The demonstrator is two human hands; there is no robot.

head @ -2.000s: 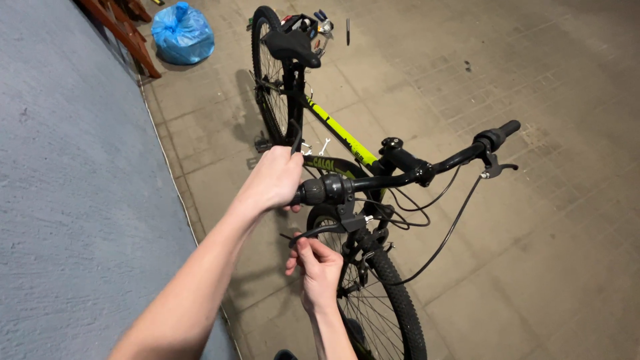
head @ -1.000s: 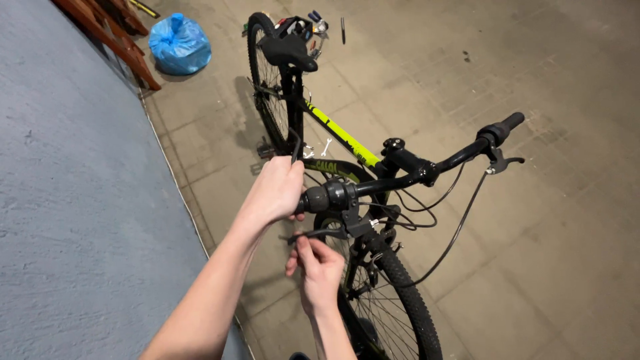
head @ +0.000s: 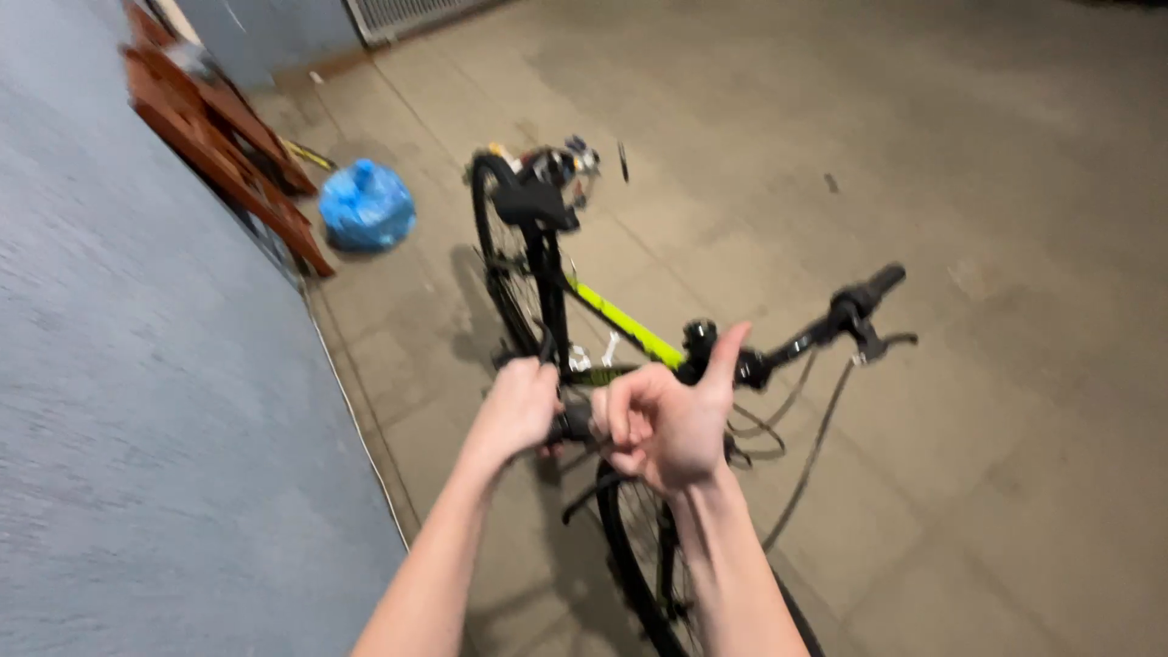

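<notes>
A black and neon-yellow bicycle (head: 630,328) stands upright, its front wheel nearest me. My left hand (head: 525,406) is closed at the left end of the handlebar, with a dark curved piece rising from the fist; the exact part held cannot be told. Above the left grip and shifter (head: 575,422) is my right hand (head: 671,424), palm showing, thumb extended and fingers curled; I see nothing held in it. The left brake lever (head: 586,500) lies below the right hand. Cables hang in front of the stem, partly hidden by the right hand. The black saddle (head: 534,205) is farther back.
A blue-grey wall (head: 182,365) runs along the left. Brown folded wooden furniture (head: 224,151) leans there beside a blue plastic bag (head: 367,206). Assorted small items (head: 566,164) lie on the floor behind the rear wheel. A wrench (head: 610,349) lies beyond the frame.
My right hand has left the brake lever and risen over the left grip, its thumb now extended. My left hand stays at the handlebar end. The view has shifted and shows more floor behind the bicycle.
</notes>
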